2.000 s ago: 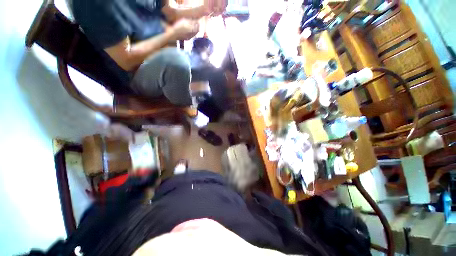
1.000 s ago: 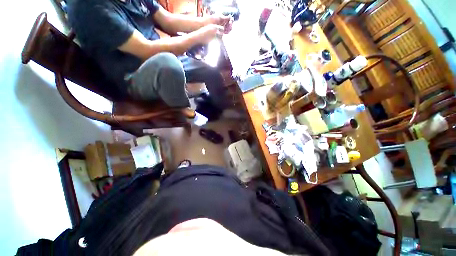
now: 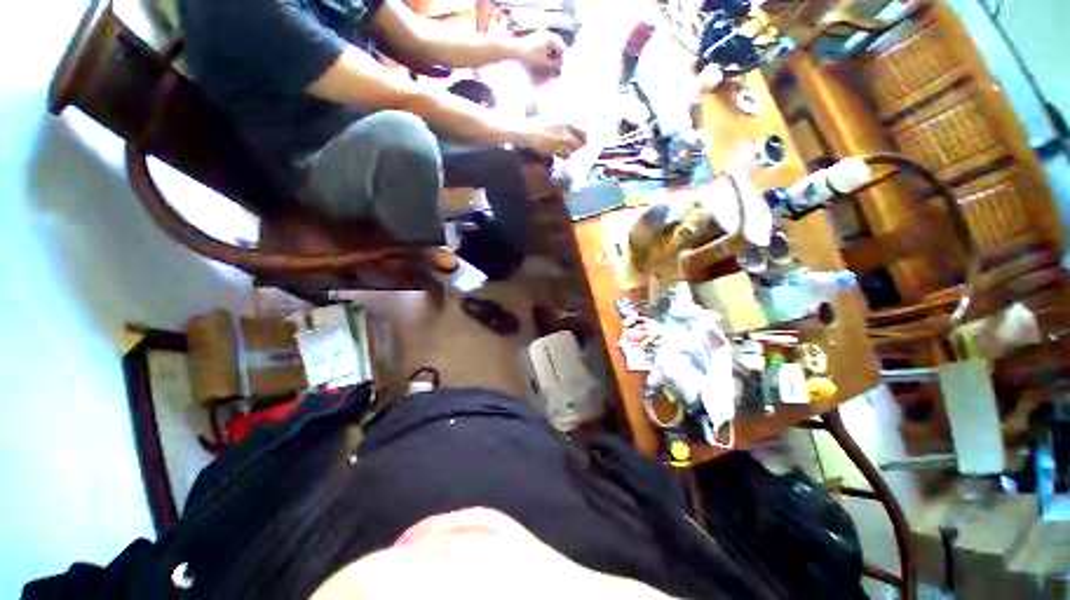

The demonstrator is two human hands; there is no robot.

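Neither of my hands is in the picture; only my dark clothing shows at the bottom. Nearest in front is a brown wooden table [image 3: 604, 264]. On it lie a crumpled white heap of bags [image 3: 692, 352], a tan tape roll [image 3: 664, 407], a small yellow and black item [image 3: 677, 449] at the corner, a plain pale box [image 3: 730, 301], a clear bottle with a blue cap [image 3: 810, 291] and a glossy brown piece [image 3: 671, 234]. A dark grey-blue flat pad [image 3: 596, 200] lies at the table's edge, beside a heap of hand tools [image 3: 640, 158].
A seated person [image 3: 387, 176] in a carved wooden armchair [image 3: 200, 240] has one hand [image 3: 557, 141] near the tools. Cardboard boxes [image 3: 264, 358], dark sandals [image 3: 491, 314] and a pale object [image 3: 561, 377] are on the floor. A wooden chair [image 3: 939, 152] stands beyond the table.
The seated person's hands, close together before, are now apart, with one lower and by the tools at the table's bright part. The view has shifted slightly.
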